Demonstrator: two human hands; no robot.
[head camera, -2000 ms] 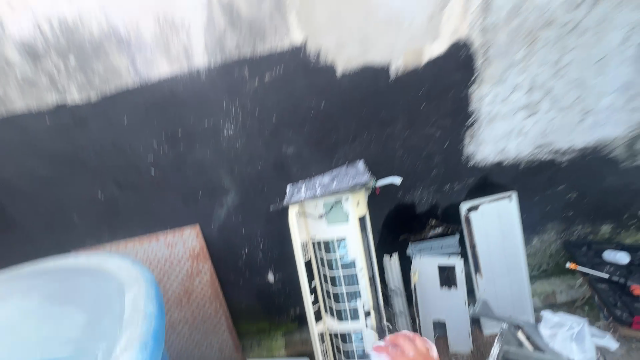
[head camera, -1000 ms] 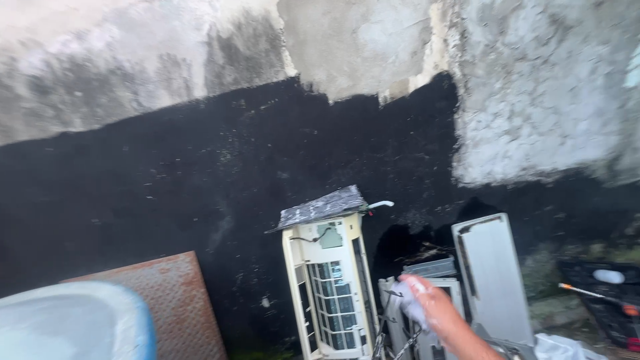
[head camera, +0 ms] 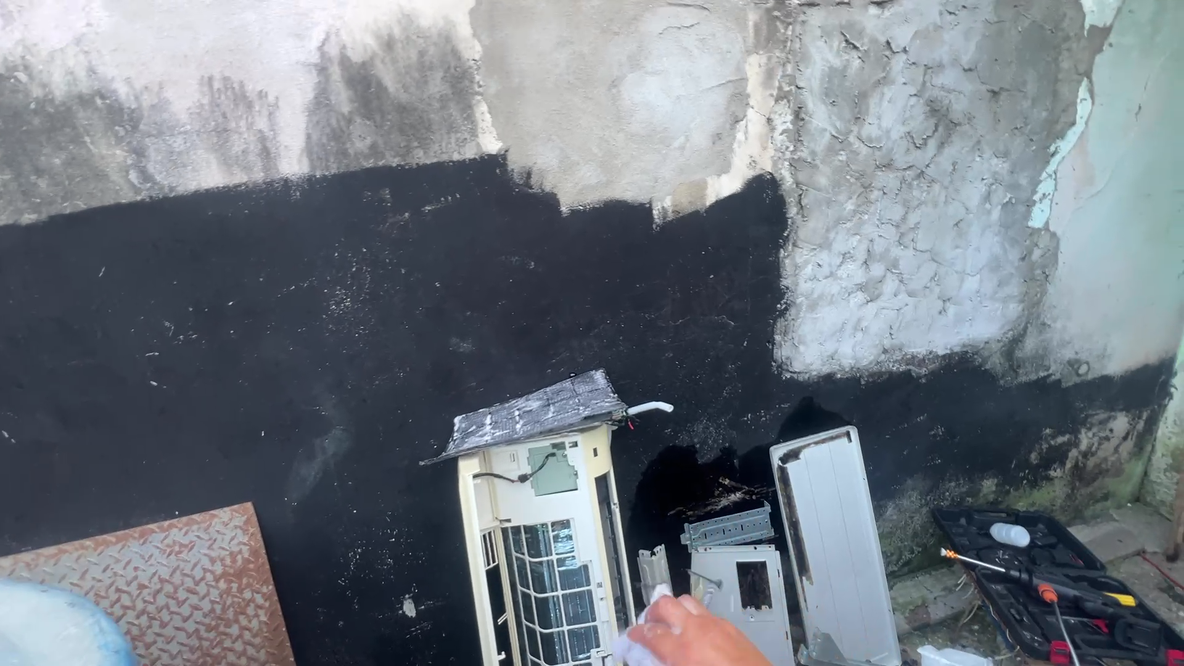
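One hand, apparently my right hand point(head camera: 696, 635), enters at the bottom edge with its fingers closed on a crumpled white cloth point(head camera: 645, 651). Just left of it, an indoor air-conditioner housing point(head camera: 546, 499) stands on end against the wall, with its grille showing. A grey, silvery sheet point(head camera: 536, 413) covers its top, and a short white pipe point(head camera: 650, 407) sticks out there. Beyond the hand lean a pale metal panel with a square opening point(head camera: 735, 592) and a longer pale panel point(head camera: 837, 546). My left hand is out of view.
A rusty diamond-plate sheet point(head camera: 185, 583) leans at the lower left, behind a pale blue rounded object point(head camera: 55, 624). An open black tool case point(head camera: 1045, 592) lies at the right with a white bottle point(head camera: 1009, 534) and a sprayer wand point(head camera: 980, 561). Behind rises a black-painted wall point(head camera: 388, 333).
The hand and white cloth were right of the housing, over the panels, one second ago. They are now lower and closer to the housing.
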